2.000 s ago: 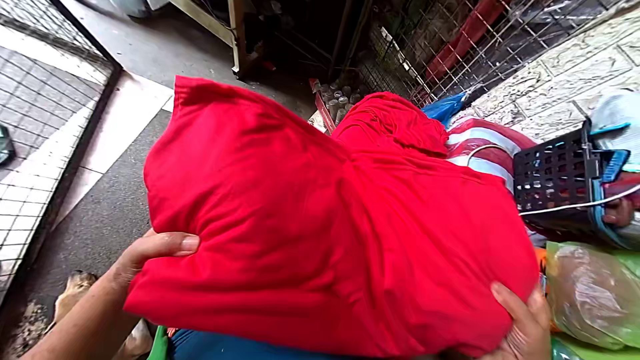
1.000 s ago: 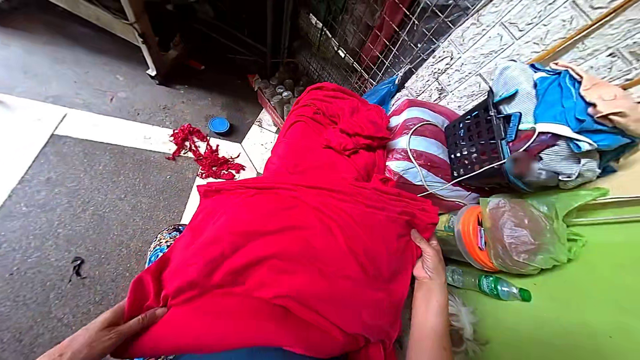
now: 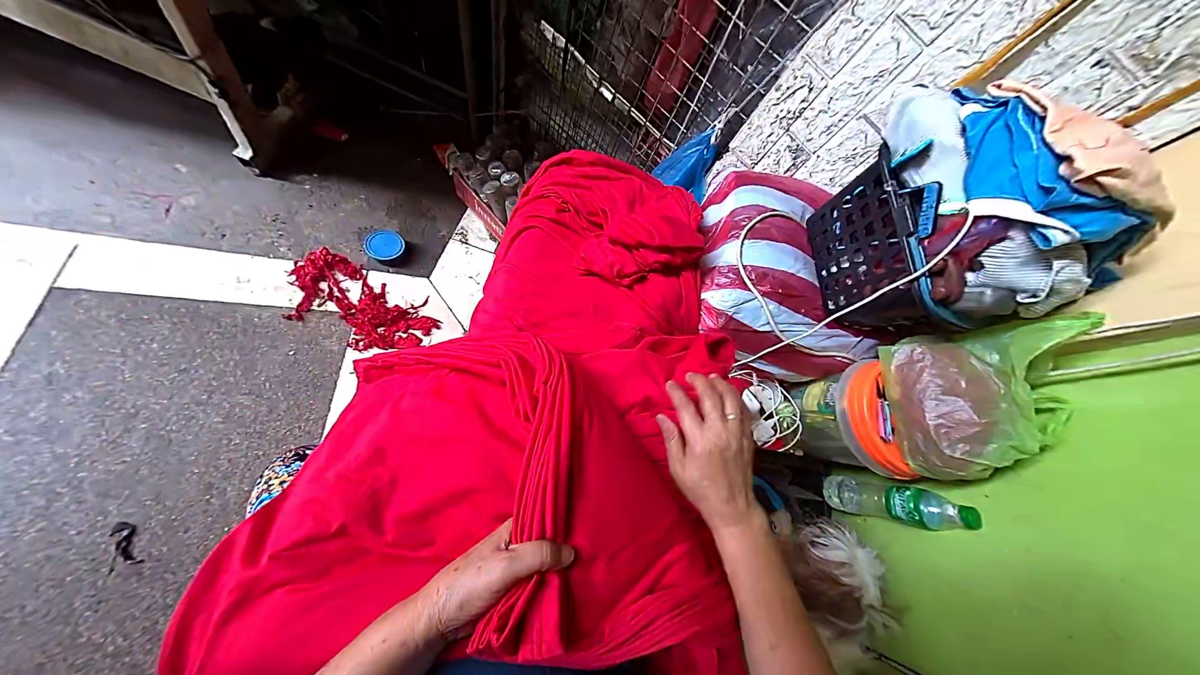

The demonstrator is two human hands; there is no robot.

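A large red cloth (image 3: 412, 441) lies spread over my lap, with a gathered, layered band of folds running up its middle. My left hand (image 3: 492, 572) grips the lower end of that band, thumb on top. With fingers spread, my right hand (image 3: 708, 441) rests on the red fabric to the right of the folds and grips nothing that I can see. More red cloth (image 3: 600, 225) is heaped beyond, bunched at its top. Scraps of red fabric (image 3: 361, 305) lie on the floor at the left.
A striped plastic-wrapped bundle (image 3: 759, 272) and a black basket (image 3: 862, 234) of clothes stand at the right. Nearer are a tub with an orange lid (image 3: 872, 417), a plastic bottle (image 3: 905, 502) and white cables. A blue lid (image 3: 384, 246) lies on the floor. Long-haired fur (image 3: 839, 572) shows beside my right forearm.
The red cloth was held spread between both hands; now part of it is gathered in folds in my left hand. My right hand has let go of its edge and lies farther forward on the cloth.
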